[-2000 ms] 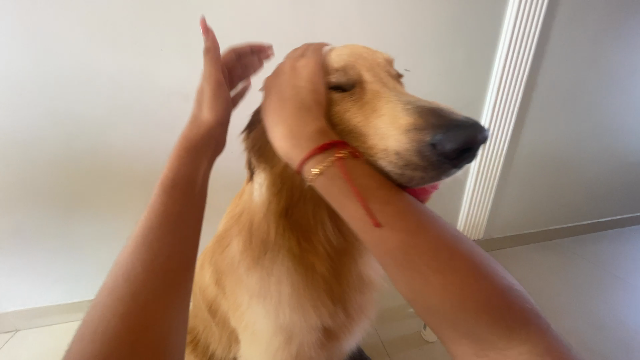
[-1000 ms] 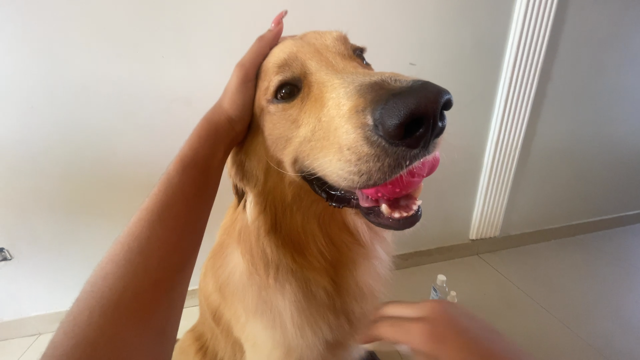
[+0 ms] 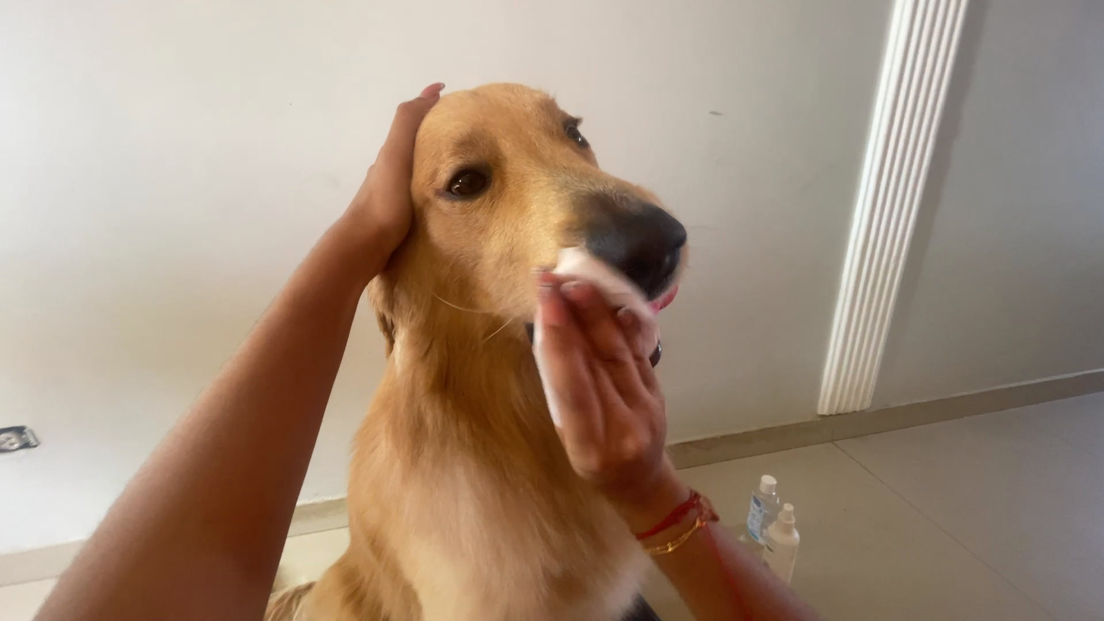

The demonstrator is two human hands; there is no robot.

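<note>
A golden-coated dog point(image 3: 509, 216) sits facing me, its head turned toward the right. My left hand point(image 3: 392, 177) rests against the side and back of its head, fingers reaching up by the crown and holding nothing. My right hand point(image 3: 604, 388), with red and gold bracelets at the wrist, presses a white wipe or cloth point(image 3: 595, 269) to the side of the muzzle, just below the black nose. That hand and the cloth hide most of the mouth; a little pink tongue shows beyond them.
Two small bottles, one clear with a label point(image 3: 762, 509) and one white point(image 3: 782, 545), stand on the tiled floor point(image 3: 940, 492) at the right. Behind the dog is a pale wall point(image 3: 216, 103) with a fluted white strip point(image 3: 901, 198) and a wall socket point(image 3: 17, 439).
My right hand, on the dog's head two seconds ago and low by its chest one second ago, is now at the muzzle with the white cloth. My left hand has come onto the head.
</note>
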